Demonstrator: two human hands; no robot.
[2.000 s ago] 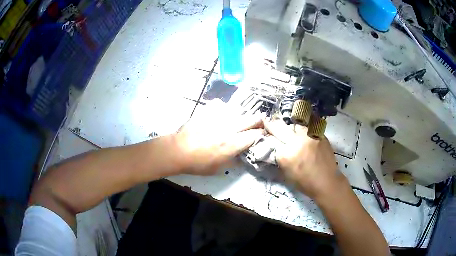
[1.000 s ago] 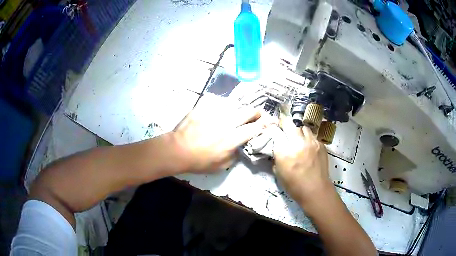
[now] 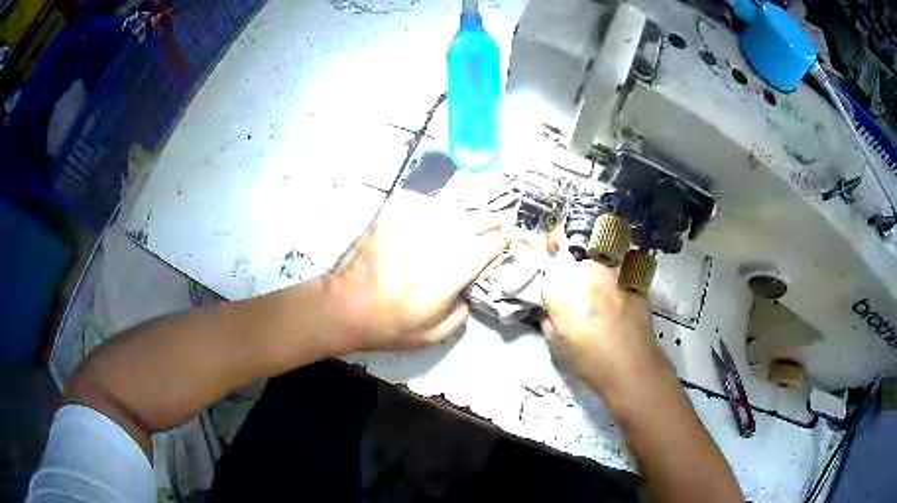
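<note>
A pale cloth piece (image 3: 507, 287) lies bunched between my hands, just in front of the presser foot and needle area (image 3: 536, 208) of the off-white sewing machine (image 3: 728, 128). My left hand (image 3: 408, 275) grips the cloth's left side, with its fingertips near the needle area. My right hand (image 3: 590, 309) grips its right side, close to two ribbed brass knobs (image 3: 610, 239). Glare washes out part of my left hand and the cloth near the needle, so the exact finger contact is hard to see.
A blue lamp head (image 3: 474, 98) hangs left of the machine head over the white table (image 3: 266, 167). Thread snips (image 3: 734, 388) lie right of my right forearm. A blue lamp base (image 3: 777, 47) sits on the machine arm. Blue mesh baskets (image 3: 118, 88) stand at the left.
Both hands stay at the needle area. My left hand has drawn slightly back from my right hand, and more of the bunched cloth shows between them. The whole view has shifted a little.
</note>
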